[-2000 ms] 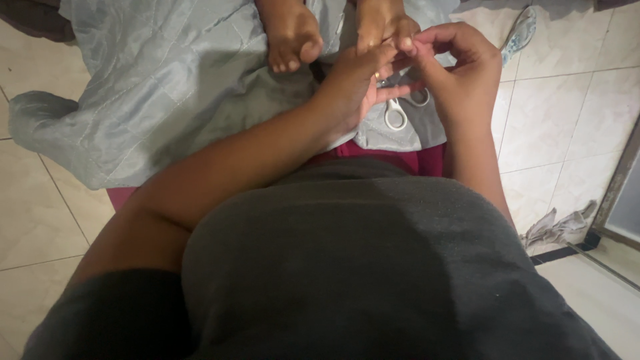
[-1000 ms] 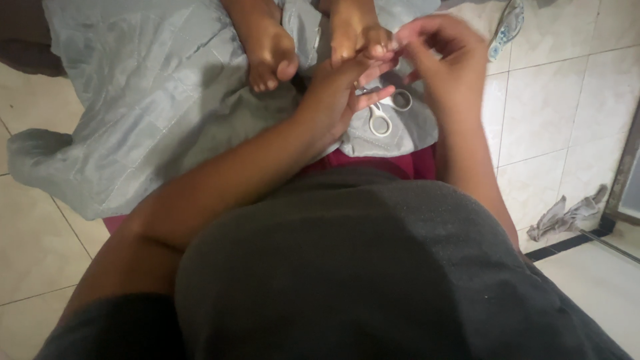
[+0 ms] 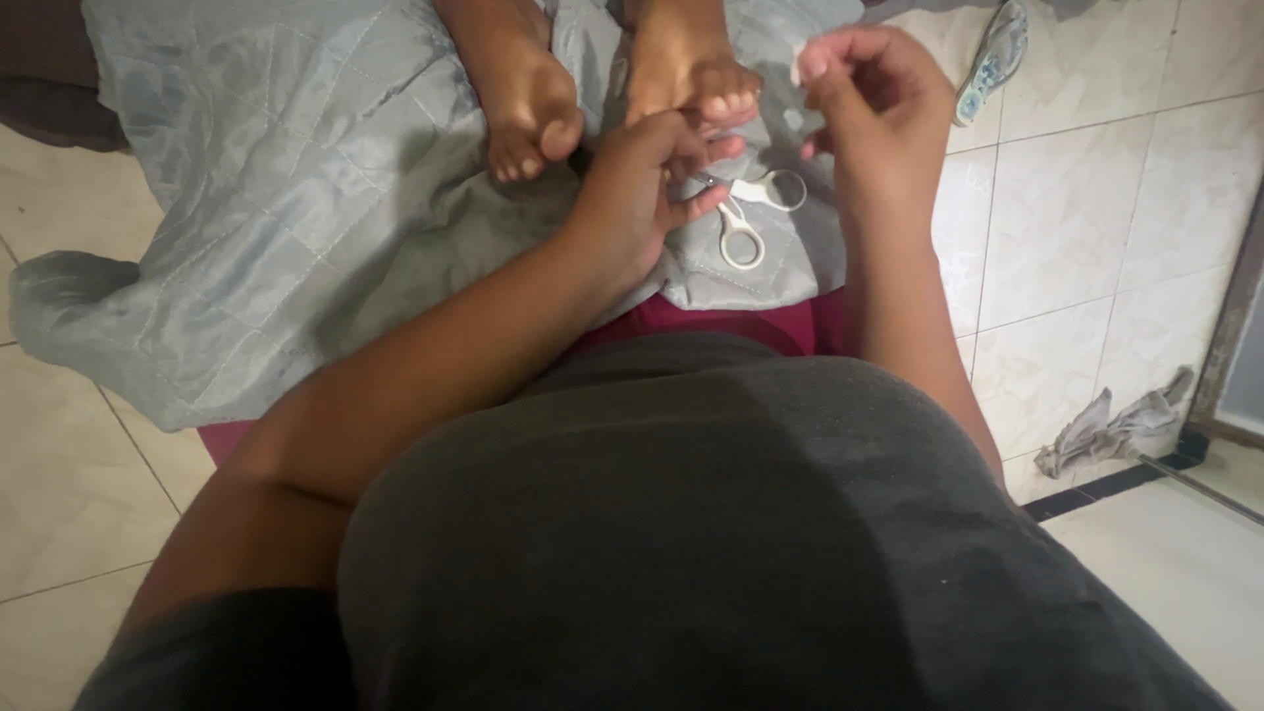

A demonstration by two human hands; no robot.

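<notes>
Two bare feet of a person rest on a grey quilted cloth point(image 3: 267, 188). My left hand point(image 3: 657, 183) is at the toes of the right-hand foot point(image 3: 681, 64), its fingers under and against them. The other foot point(image 3: 528, 104) lies to the left, untouched. My right hand point(image 3: 874, 99) is raised to the right of the toes, thumb and forefinger pinching a small white piece point(image 3: 796, 64), too small to name. A pair of scissors with white handles point(image 3: 743, 237) lies on the cloth beside my left fingers, its blades mostly hidden by them.
Pale floor tiles point(image 3: 1057, 217) extend on both sides of the cloth. A patterned flip-flop point(image 3: 992, 64) lies at the upper right. A crumpled grey rag point(image 3: 1116, 425) lies at the right by a dark floor strip point(image 3: 1111, 489). A dark object point(image 3: 59, 109) is at the upper left.
My right hand has moved away from the toes to the right, the small white piece now visible at its fingertips. My left hand has stayed at the foot.
</notes>
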